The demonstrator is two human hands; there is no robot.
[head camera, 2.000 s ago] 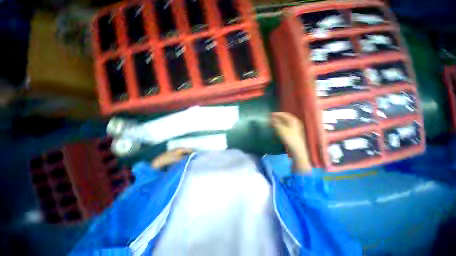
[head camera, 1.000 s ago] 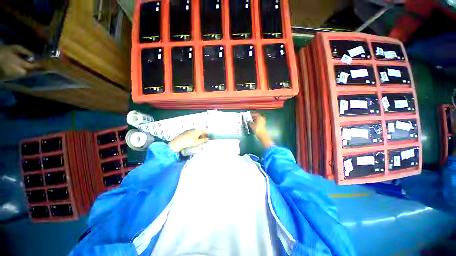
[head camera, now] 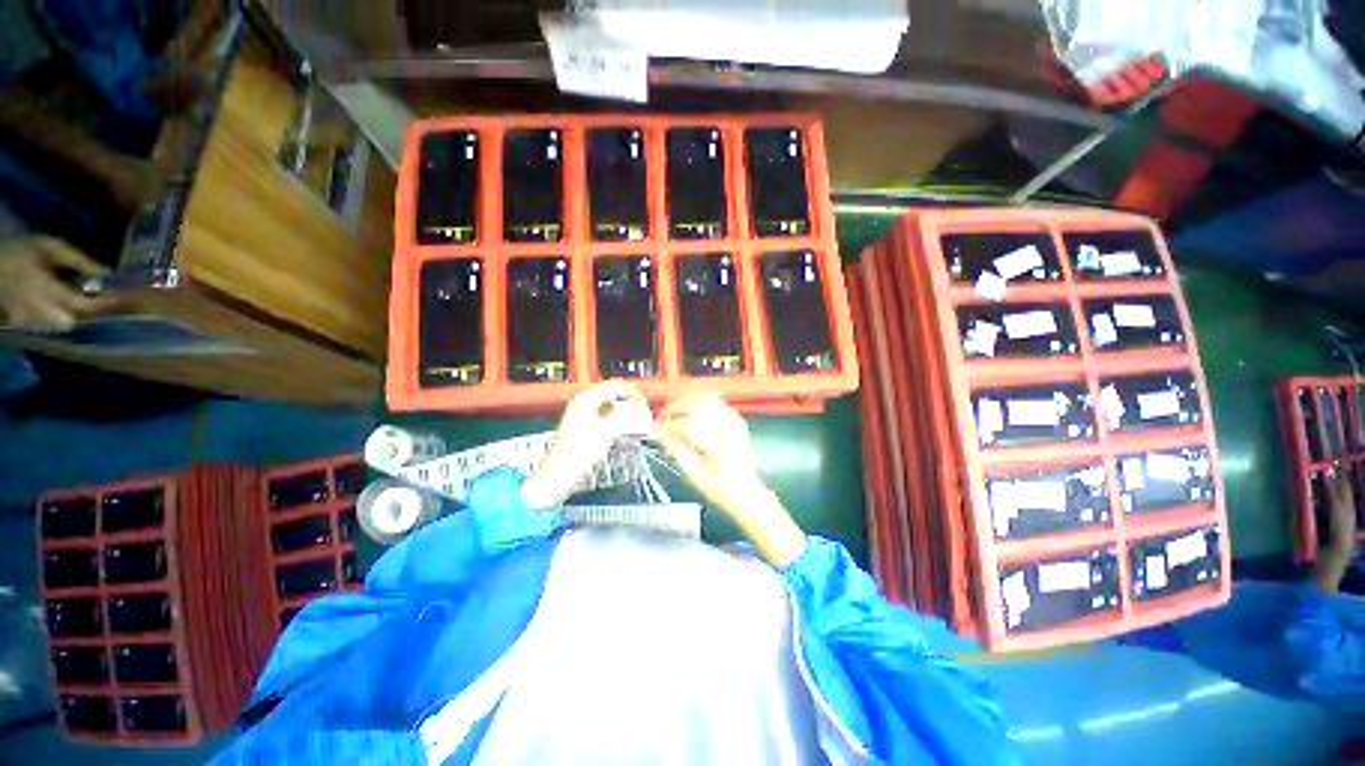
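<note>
My left hand (head camera: 596,434) holds a label strip (head camera: 487,463) that runs from two label rolls (head camera: 392,509) at the left. My right hand (head camera: 713,449) is close beside it, fingertips pinched together; whether a label is between them is too small to tell. Both hands are at the front edge of the working tray stack (head camera: 617,397), whose black units (head camera: 624,316) show no large white labels. A second label strip (head camera: 636,519) lies nearer my body.
A taller orange-red tray stack (head camera: 970,629) at right holds units with white labels. More tray stacks (head camera: 225,599) stand at left. A wooden cabinet (head camera: 277,240), papers (head camera: 734,33) and plastic bags (head camera: 1220,45) lie beyond. Other people's hands show at both edges.
Both hands have moved forward to the front edge of the working tray and closer together. The label strip is lifted with them. The view now shows more of the shelf.
</note>
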